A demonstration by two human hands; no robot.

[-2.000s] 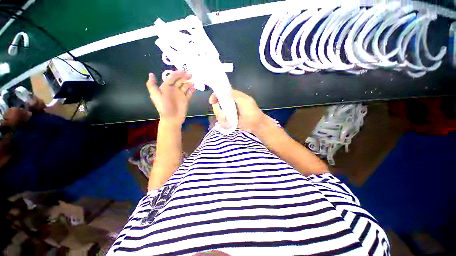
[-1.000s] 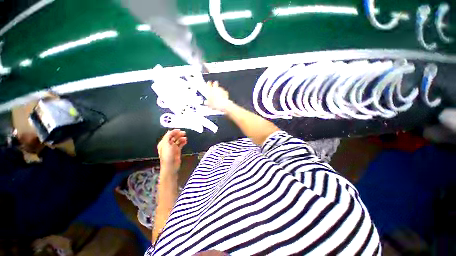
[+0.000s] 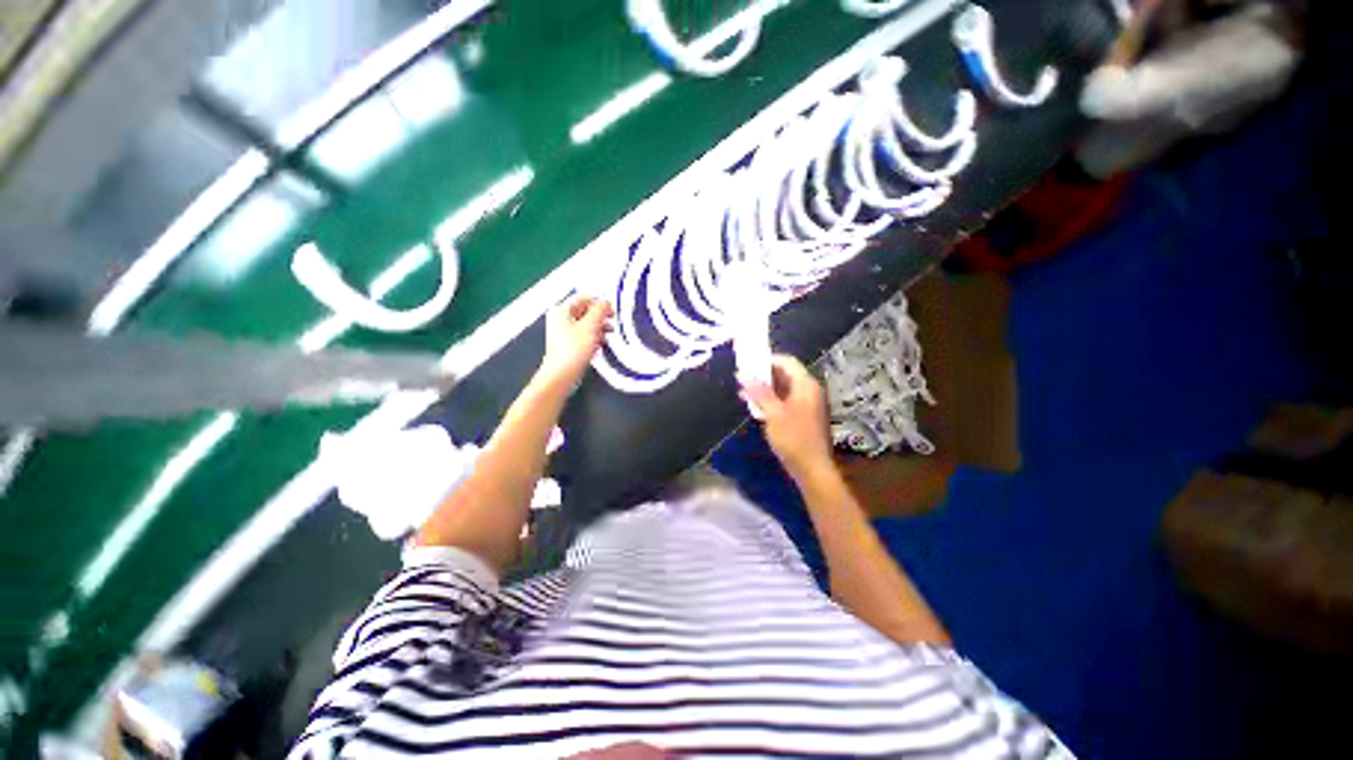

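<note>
My right hand (image 3: 789,404) holds a white straight cover (image 3: 752,339) upright in the view, its far end over the row of curved housings. My left hand (image 3: 577,330) is at the near left end of the row of white curved housings (image 3: 653,315), with its fingers at the first housing's edge; whether they grip it is too blurred to tell. The housings lie nested on the black bench, some with blue inner patches. A loose pile of white straight covers (image 3: 392,478) lies left of my left forearm.
White curved units (image 3: 401,316) lie on the green belt (image 3: 505,126) beyond the bench. A grey upright (image 3: 223,377) crosses the left. A carton of white parts (image 3: 881,389) stands below the bench at right. A box-shaped device (image 3: 171,704) is at lower left. Another person's sleeve (image 3: 1187,92) shows at upper right.
The view has turned to the right. My right hand has left the pile and now holds a cover. My left hand has moved from beside the pile to the housing row.
</note>
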